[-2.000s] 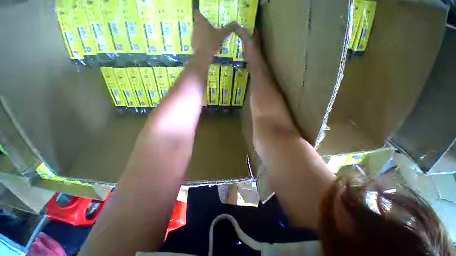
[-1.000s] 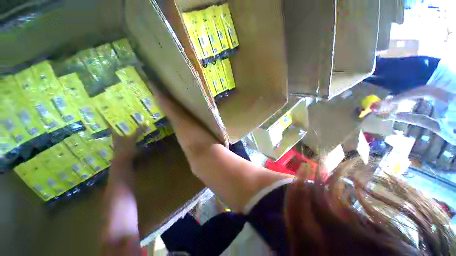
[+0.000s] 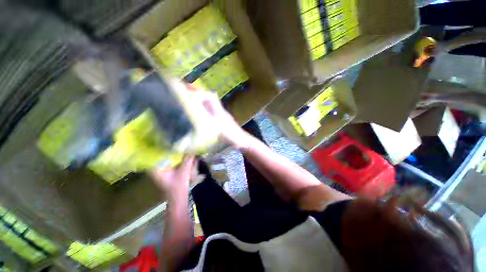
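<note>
A blurred bundle of yellow packs with dark, shiny plastic parts is between my hands, above a large open carton at the left. My left hand is at the bundle's lower edge, fingers curled against it. My right hand is at its right side, partly blurred; its exact finger hold is hard to see. More yellow packs show behind the bundle inside the carton, also blurred.
A carton with two rows of yellow packs stands ahead, another to its right. A small carton, a red stool and a table frame are at right. Another person's arm shows at the right edge.
My hands have come up out of the carton's rows with a bundle of yellow packs between them. The view has shifted, showing more floor and the red stool more fully.
</note>
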